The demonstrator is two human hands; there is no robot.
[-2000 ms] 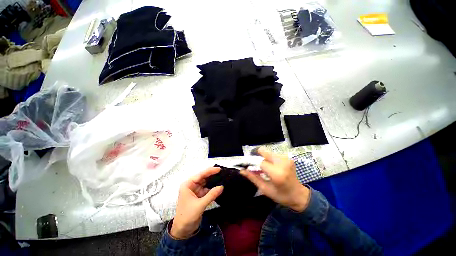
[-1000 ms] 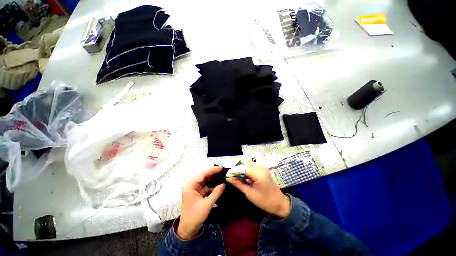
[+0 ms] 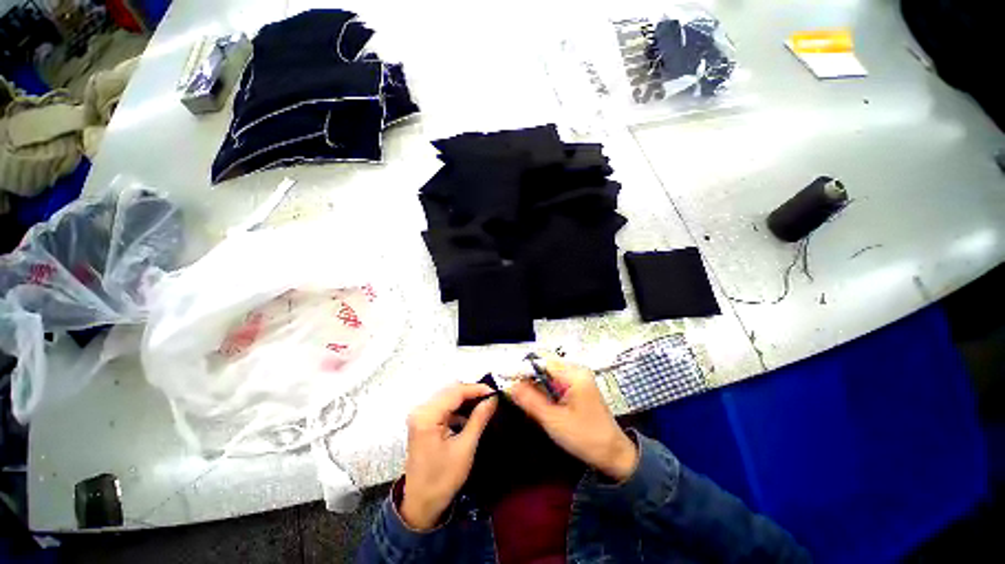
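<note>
My left hand [image 3: 441,452] pinches the edge of a black cloth piece [image 3: 509,446] at the table's near edge. My right hand [image 3: 575,416] is beside it, fingertips at the same cloth edge. It holds small thread snips [image 3: 542,377] with a dark grip, and a white patch shows near its fingertips. Most of the held cloth lies low against my dark clothing, its outline hard to see. No needle can be made out. A pile of black pieces [image 3: 523,220] lies beyond my hands. One single black piece [image 3: 672,284] lies right of the pile.
A white plastic bag [image 3: 276,342] lies left of my hands, a greyish bag [image 3: 99,248] beyond it. Outlined black panels [image 3: 309,94] lie upper left. A gridded sheet [image 3: 661,375] is at the near edge. A thread cone [image 3: 808,209] lies right, a clear packet [image 3: 689,61] upper right.
My right hand has drawn in from the right to the cloth edge, uncovering the gridded sheet. The snips now point up and away. A corner of cloth shows above my left fingertips.
</note>
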